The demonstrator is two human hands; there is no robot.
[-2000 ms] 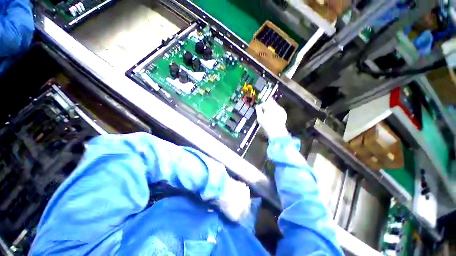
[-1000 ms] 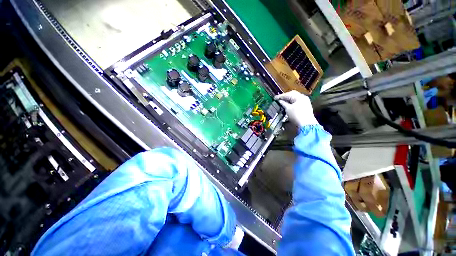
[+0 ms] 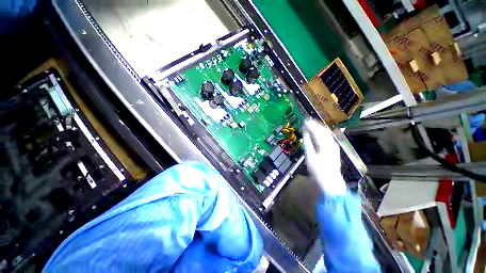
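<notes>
A green circuit board (image 3: 250, 125) crowded with parts lies in a dark carrier (image 3: 181, 111) between the conveyor rails. Black round parts (image 3: 207, 89) stand on its upper half, and a red-orange coil (image 3: 286, 146) beside yellow components (image 3: 288, 129) sits near its right end. My right hand (image 3: 324, 160), in a white glove and motion-blurred, is over the right end of the board and carrier. Its fingers point at the edge; whether they grip it is unclear. Only a sliver of my left hand's white glove (image 3: 261, 265) shows at the bottom edge, beyond the blue sleeve.
The metal conveyor rail (image 3: 139, 101) runs diagonally past the board's near side. A dark carrier stack (image 3: 37, 160) is at the left. A carton with a black grid of parts (image 3: 337, 88) stands on the green mat (image 3: 290, 37). More cartons (image 3: 426, 50) are at the upper right.
The whole view has shifted, so board and cartons sit lower and further right in the picture. My right hand is now blurred at the board's right end. My left glove is mostly out of view.
</notes>
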